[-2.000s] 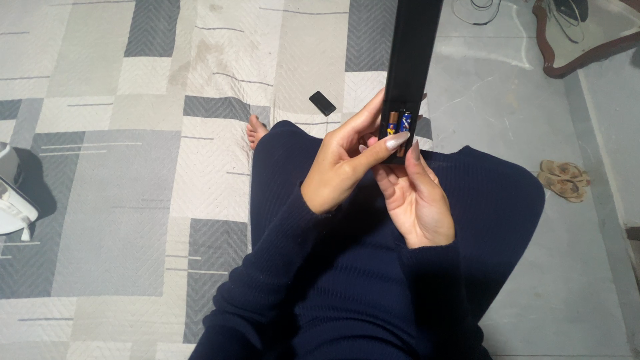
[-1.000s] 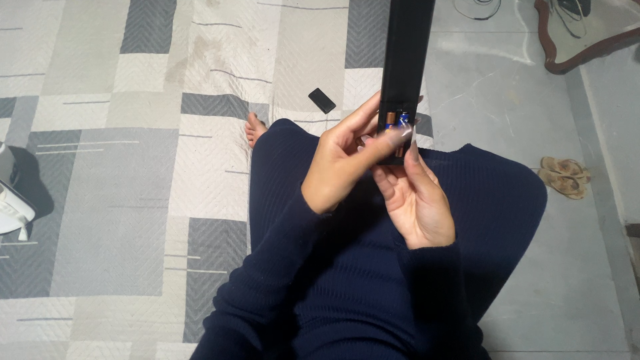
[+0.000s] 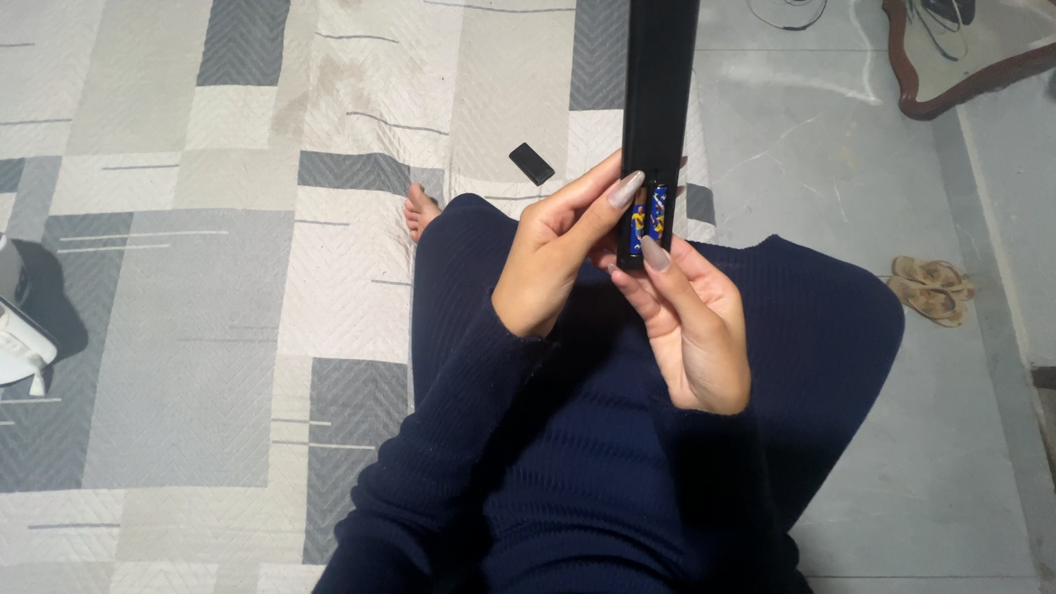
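Observation:
A long black remote control (image 3: 660, 99) is held upright between both hands, its battery compartment uncovered at the lower end. Two blue and yellow batteries lie side by side in it, a left battery (image 3: 636, 229) and a right battery (image 3: 658, 213). My left hand (image 3: 549, 247) grips the remote's left side, its thumb tip at the top of the left battery. My right hand (image 3: 701, 330) holds the lower end from the right, thumb at the bottom of the right battery. A small black cover (image 3: 531, 164) lies on the bedspread, left of the remote.
A grey and cream patchwork bedspread (image 3: 198, 346) spreads to the left, with a white object (image 3: 21, 338) at its far edge. Sandals (image 3: 932, 289) lie on the grey floor at right. A brown-framed mirror (image 3: 916, 103) and a cable (image 3: 792, 25) are at upper right.
My left thumb has moved up from the lower part of the batteries to the top of the left one, and more of both batteries shows. The right hand has stayed at the remote's lower end.

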